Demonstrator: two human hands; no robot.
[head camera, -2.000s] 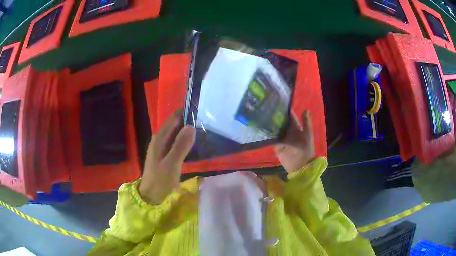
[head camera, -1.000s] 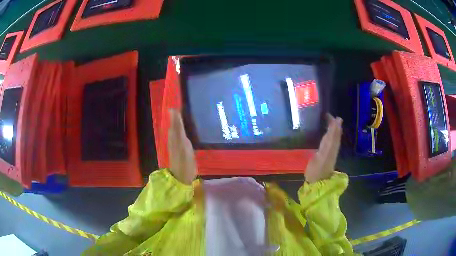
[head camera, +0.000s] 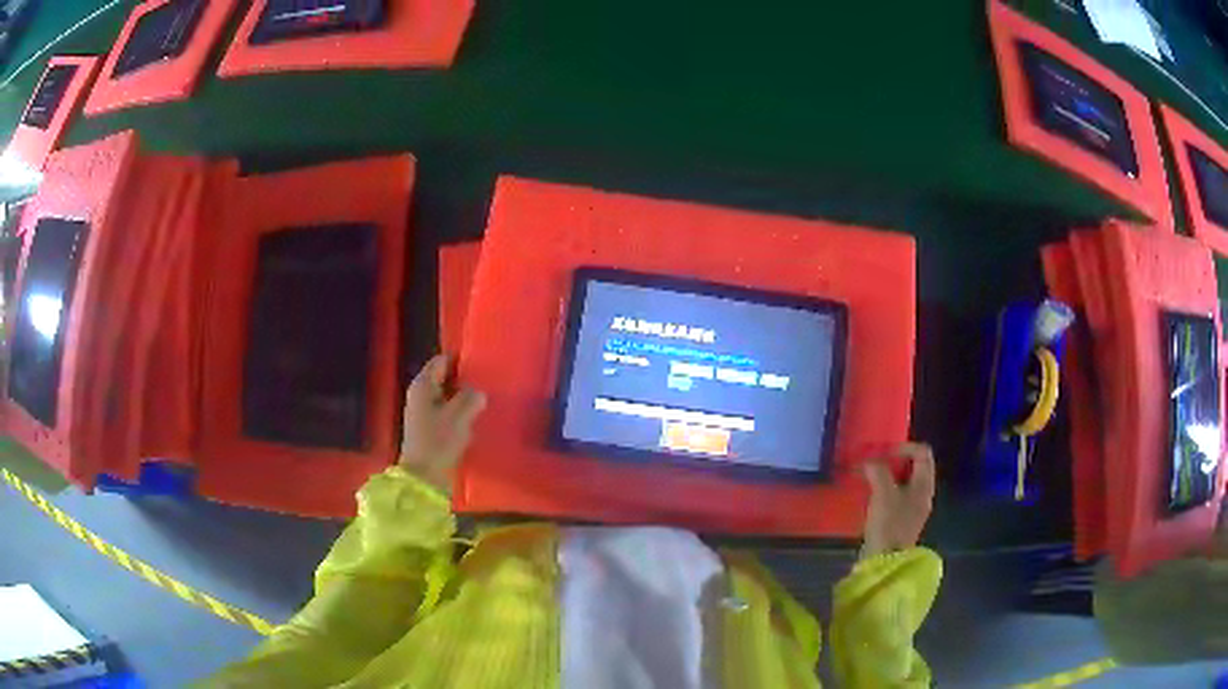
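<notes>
A tablet (head camera: 703, 374) lies on a red foam tray (head camera: 727, 240) in front of me. Its grey screen shows white and blue text and an orange block near the lower edge. My left hand (head camera: 442, 424) is at the tray's left edge, thumb and fingers pinching that edge. My right hand (head camera: 898, 495) is at the lower right corner, thumb and finger curled on the tray's edge. Neither hand touches the tablet. Part of another red foam piece shows under the tray's left side.
A dark tablet (head camera: 313, 334) lies on a red tray at left, beside leaning stacked foam trays (head camera: 162, 303). At right stand a blue tape dispenser (head camera: 1003, 404) with a yellow tape roll (head camera: 1041, 390) and more stacked trays (head camera: 1118, 370). Further trays with tablets lie across the green bench (head camera: 727, 94).
The tablet was held tilted up above the tray, then level between my open hands; now it lies flat on the tray. My hands have moved to the tray's edges, and the screen display has changed.
</notes>
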